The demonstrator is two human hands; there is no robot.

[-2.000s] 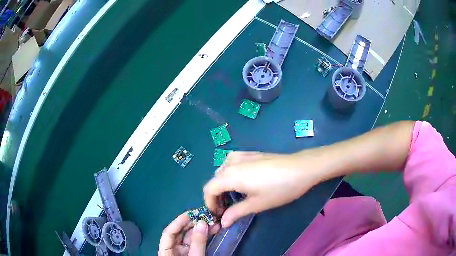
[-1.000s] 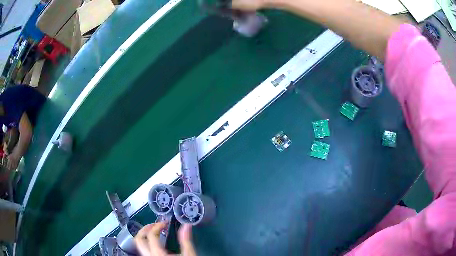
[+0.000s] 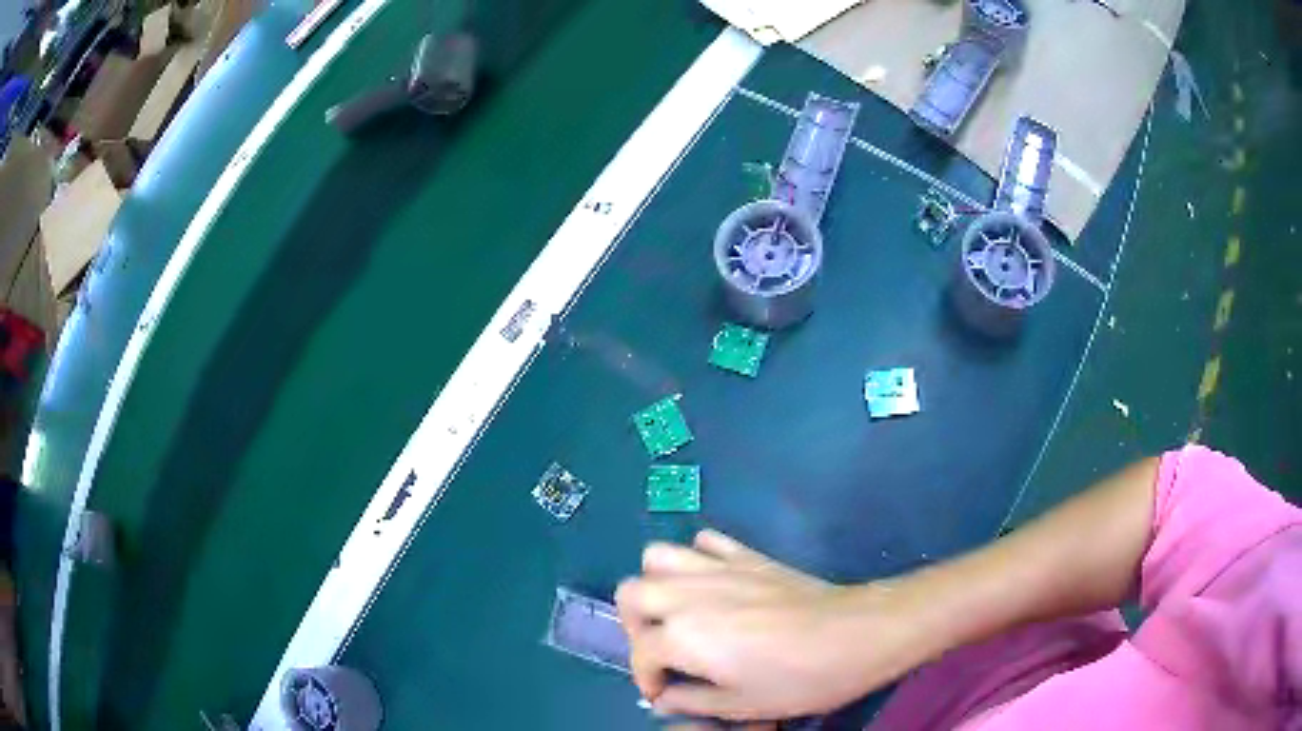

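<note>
My right hand (image 3: 757, 628) is at the bottom centre, fingers curled down over the right end of a grey plastic housing (image 3: 588, 630). Only the housing's flat trough-like arm shows, sticking out to the left; my hand and the frame's bottom edge hide the rest. My fingertips and any small part in them are hidden. My left hand cannot be made out. Above lie a populated board (image 3: 560, 491), green boards (image 3: 674, 488), (image 3: 663, 427), (image 3: 738, 349) and a pale-faced board (image 3: 891, 393).
Two housings (image 3: 771, 264), (image 3: 1007, 271) stand at the upper right, one beside a wired board (image 3: 935, 216). Another lies on cardboard (image 3: 857, 57). A round cup (image 3: 331, 700) is at the lower left by the white rail (image 3: 471, 364). The conveyor carries a housing (image 3: 440, 74).
My right hand has come back from over the conveyor to the bench and is at a housing. My left hand has left the view. The view has swung right; a housing is on the belt.
</note>
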